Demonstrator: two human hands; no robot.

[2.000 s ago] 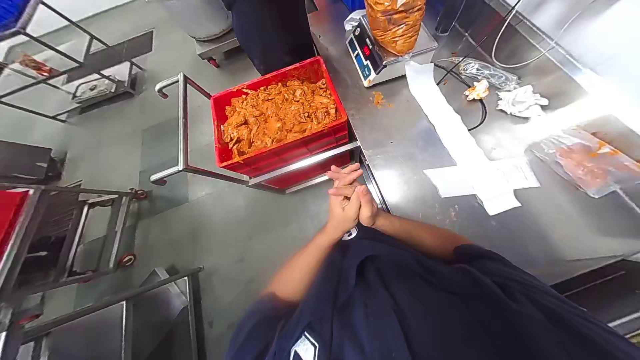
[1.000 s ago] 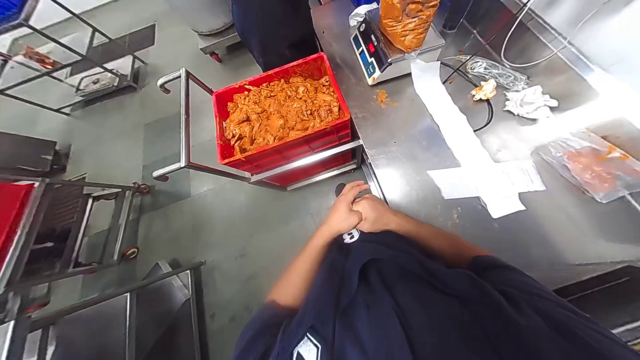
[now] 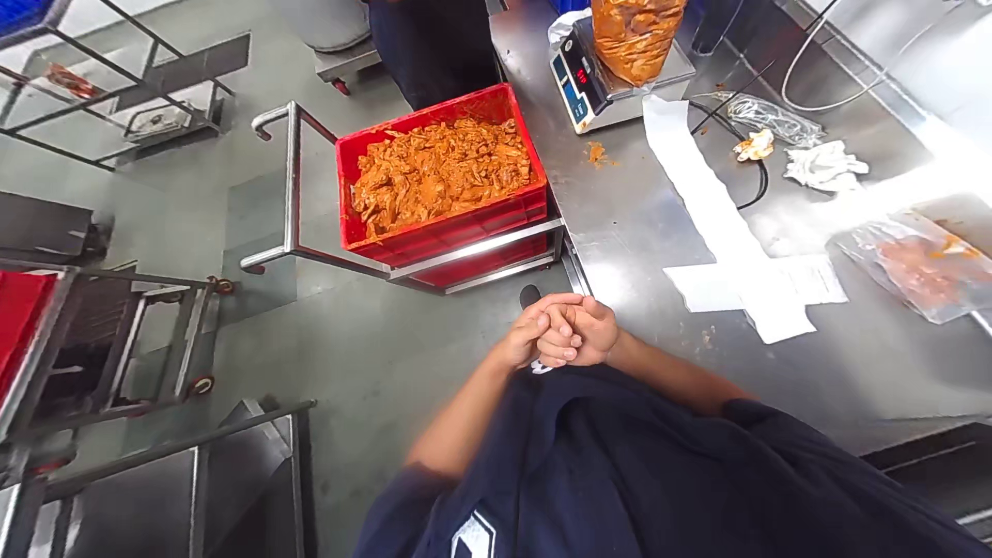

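My left hand point(image 3: 521, 338) and my right hand point(image 3: 583, 335) are clasped together in front of my dark shirt, by the edge of a stainless steel table point(image 3: 620, 232). Neither seems to hold an object. Beyond them a red plastic crate point(image 3: 465, 229) of orange marinated meat point(image 3: 442, 174) rests on a metal trolley point(image 3: 291, 186). A digital scale point(image 3: 651, 101) on the table bears a clear bag of marinated meat point(image 3: 637, 35). White paper strips point(image 3: 709, 194) lie crossed on the table, right of my hands.
A person point(image 3: 434, 46) in dark clothing stands behind the crate. Crumpled white cloth or paper point(image 3: 825, 164), clear plastic wrap point(image 3: 775, 120), cables and a plastic bag with reddish contents point(image 3: 922, 267) lie on the table. Metal racks point(image 3: 186, 457) on wheels stand at the left.
My hands were pressed together with several fingers extended two seconds ago; now the fingers are folded around each other. The crate, scale and paper have stayed in place.
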